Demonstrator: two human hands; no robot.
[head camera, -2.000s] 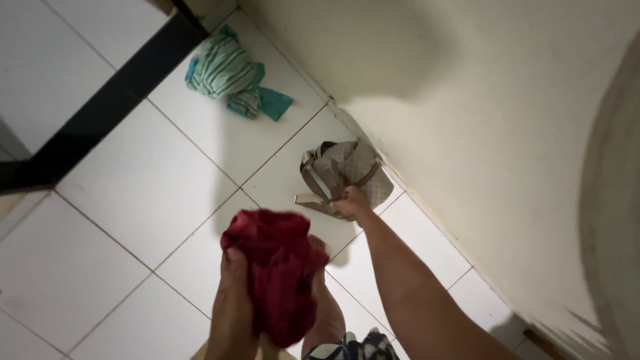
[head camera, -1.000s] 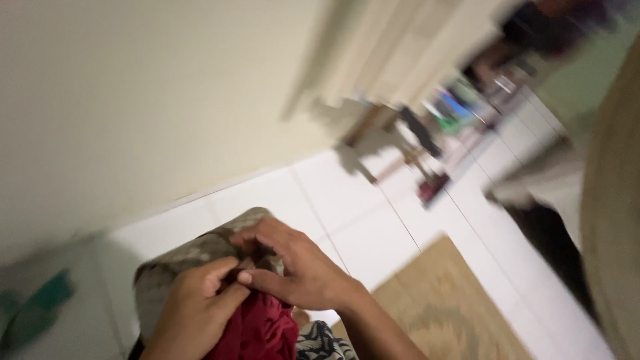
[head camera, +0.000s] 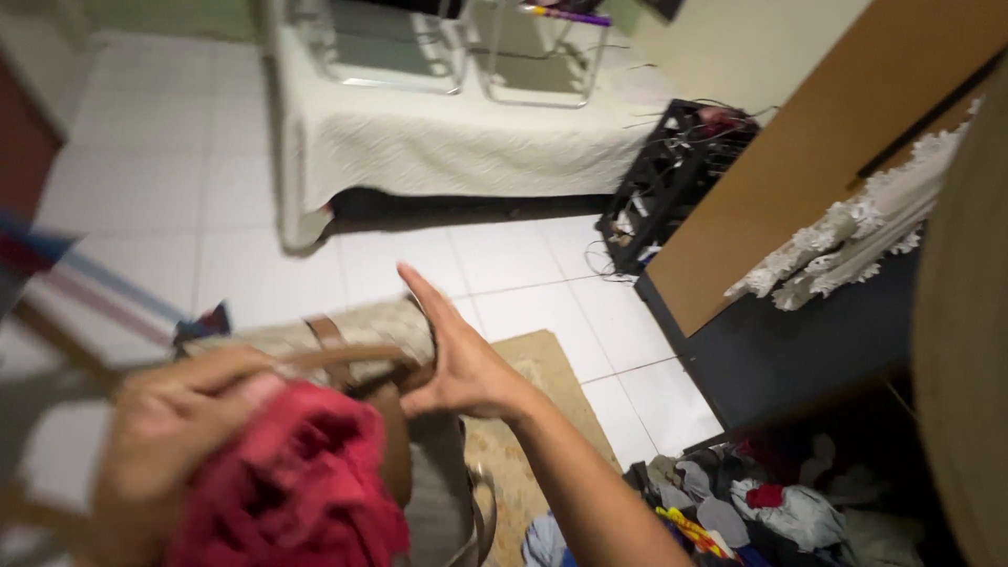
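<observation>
A bunched red cloth (head camera: 295, 480) is in the grip of my left hand (head camera: 185, 441), low at the left of the view, close to the camera. Behind it is a beige patterned bag (head camera: 378, 327) with brown straps, partly hidden by the cloth and my hands. My right hand (head camera: 465, 362) is at the bag's right side, thumb and fingers spread around its edge near the brown handle. Whether its fingers press on the bag cannot be told.
A white-covered bed or low platform (head camera: 472, 150) bears metal-framed items. Beside it stands a black plastic crate (head camera: 669, 189) with cables. A tan mat (head camera: 543, 378) lies on white tiles. Clothes (head camera: 756, 512) are piled below a dark cabinet (head camera: 795, 354) with a lace-edged cloth (head camera: 850, 228).
The view has swung to the bed and cabinet. My hands, together at the red cloth a second ago, are now apart, the left with the cloth and the right spread at the bag.
</observation>
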